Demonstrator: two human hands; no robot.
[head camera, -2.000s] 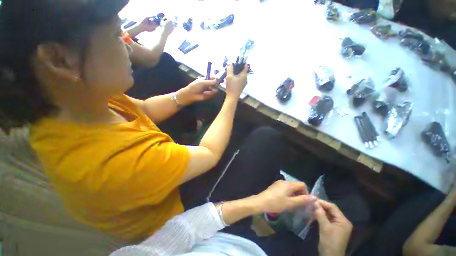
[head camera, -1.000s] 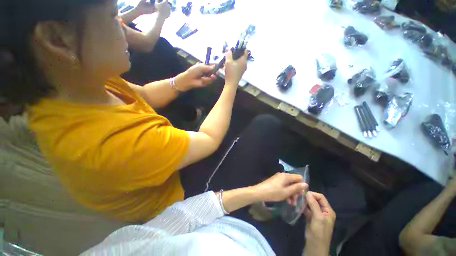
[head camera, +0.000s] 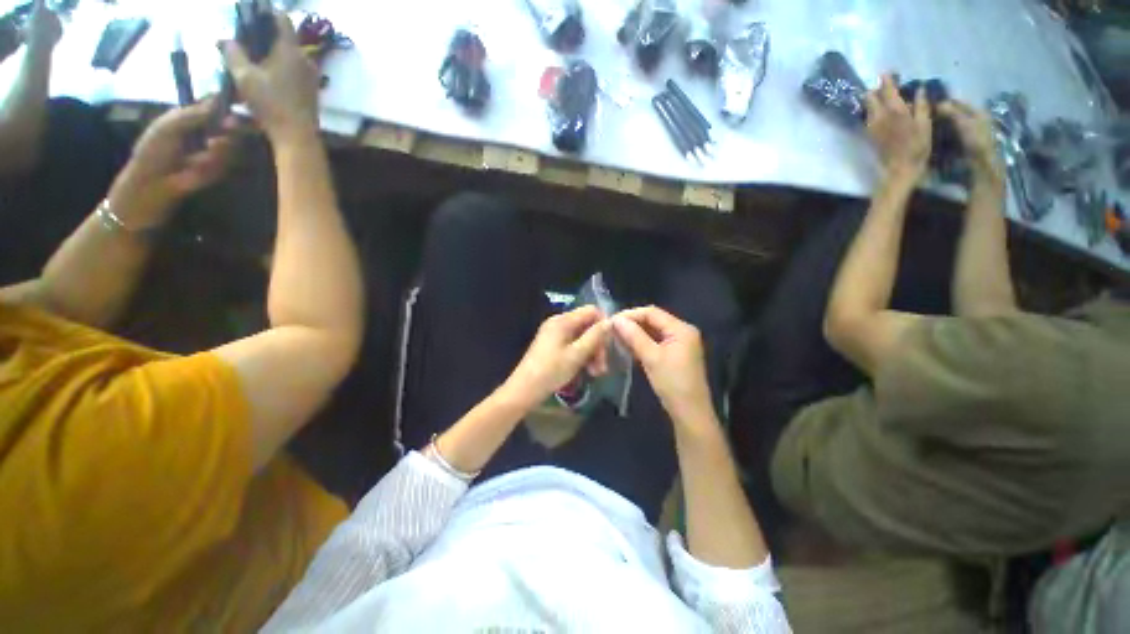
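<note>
A clear plastic bag (head camera: 605, 384) hangs over my lap, pinched at its upper part between my two hands. My left hand (head camera: 564, 353) holds it from the left, thumb and fingers together. My right hand (head camera: 663, 353) pinches it from the right, fingertips close to those of my left hand. The bag looks flat and thin. A small red and white thing (head camera: 573, 394) shows below my left hand; I cannot tell if it is inside the bag.
Bagged black parts (head camera: 573, 104) and black rods (head camera: 682, 120) lie on the white table (head camera: 409, 114) ahead, behind its wooden edge. A person in yellow (head camera: 136, 458) sits at left, arms raised over the table. A person in olive (head camera: 979, 421) at right handles black parts on it.
The view has swung right and down, bringing my lap to the middle and the right neighbour into view. My hands still hold the bag, fingertips close together.
</note>
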